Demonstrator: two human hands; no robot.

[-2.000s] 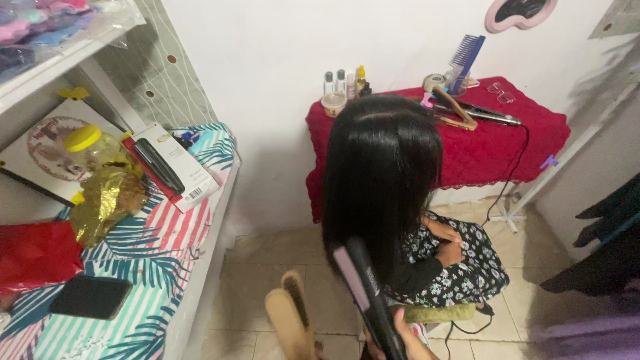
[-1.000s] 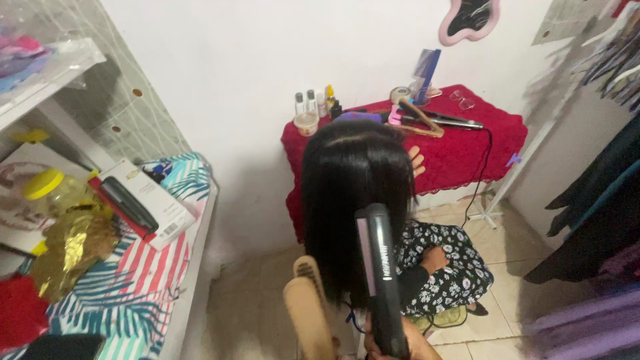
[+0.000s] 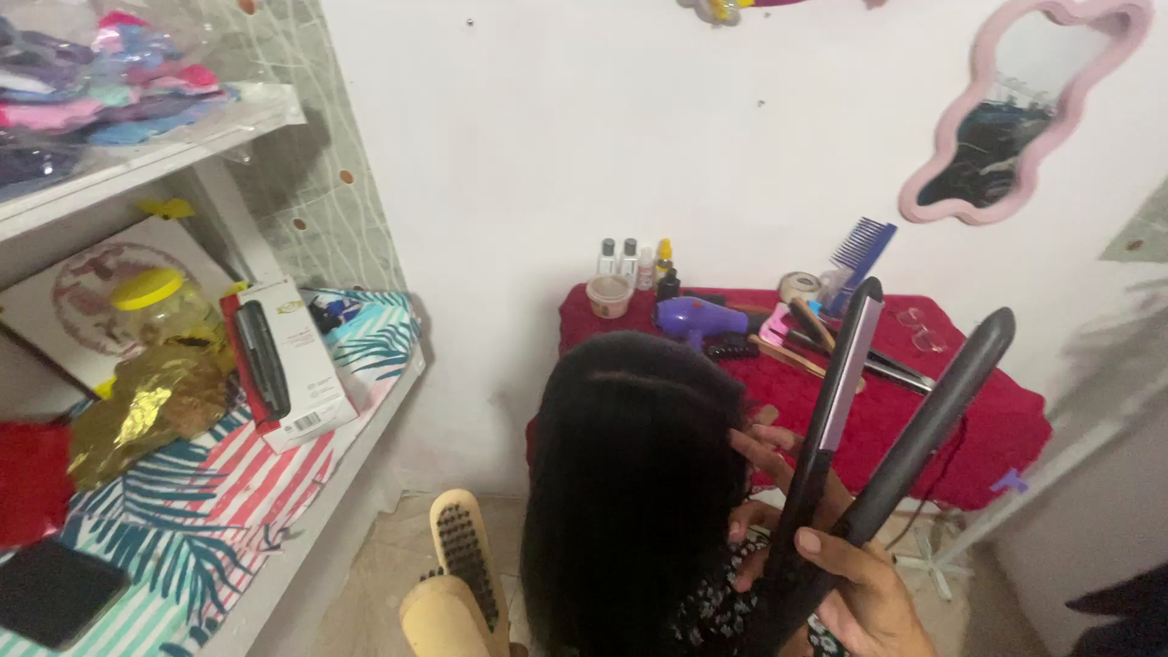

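My right hand [image 3: 862, 584] grips a black hair straightener [image 3: 899, 438] with its two arms spread apart, to the right of a seated person's long, dark, straight hair [image 3: 630, 493]. At the bottom, left of the hair, stands a pale wooden hinged brush [image 3: 456, 584] with dark bristles, its two halves apart. My left hand is almost wholly out of the frame below it; only a bit of skin shows at the brush's lower end. The seated person's hand [image 3: 771, 447] is raised beside the hair, behind the straightener.
A table with a red cloth [image 3: 995, 438] holds a purple hair dryer [image 3: 698, 317], a blue comb [image 3: 858, 260], bottles and glasses. A pink-framed mirror [image 3: 949, 182] hangs on the wall. At left, a white shelf unit [image 3: 347, 511] bears a boxed straightener [image 3: 292, 365] and a black phone [image 3: 59, 593].
The straightener was closed beside the hair a second ago; its arms are now apart and farther right of the hair. The view has shifted, showing more wall and mirror.
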